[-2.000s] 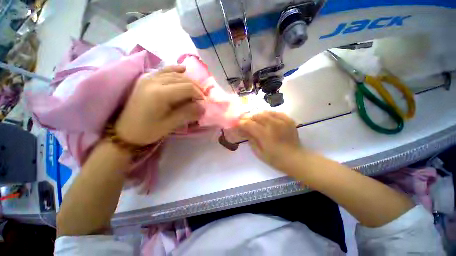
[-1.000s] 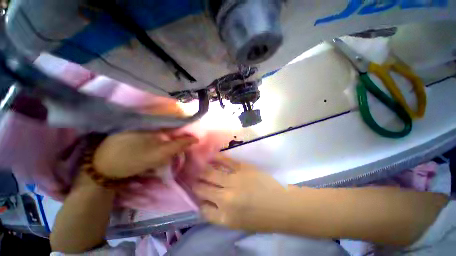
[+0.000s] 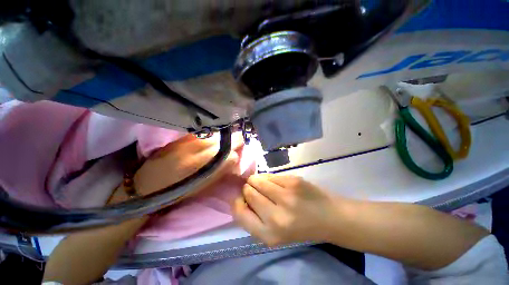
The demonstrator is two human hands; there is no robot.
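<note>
Pink cloth (image 3: 192,218) lies on the machine table, under and around my left hand, and reaches to the bright needle area. My left hand (image 3: 181,167) lies on the cloth left of the needle, its fingers near the light and partly behind a dark curved bar (image 3: 128,211). My right hand (image 3: 282,209) is just in front of the needle area, its thumb and fingers closed on the cloth's right edge. The sewing machine head (image 3: 173,61) fills the top of the view. The needle tip is lost in glare.
Scissors with green and yellow handles (image 3: 419,153) lie on the table right of the needle. A large grey tension knob (image 3: 287,117) hangs close in view. The ruled table edge (image 3: 184,256) curves along the front, with pink cloth below it.
The view has moved closer to the machine head. The cloth now spreads further left under the head. My right hand has moved up and right, close to the needle area, and now pinches the cloth edge.
</note>
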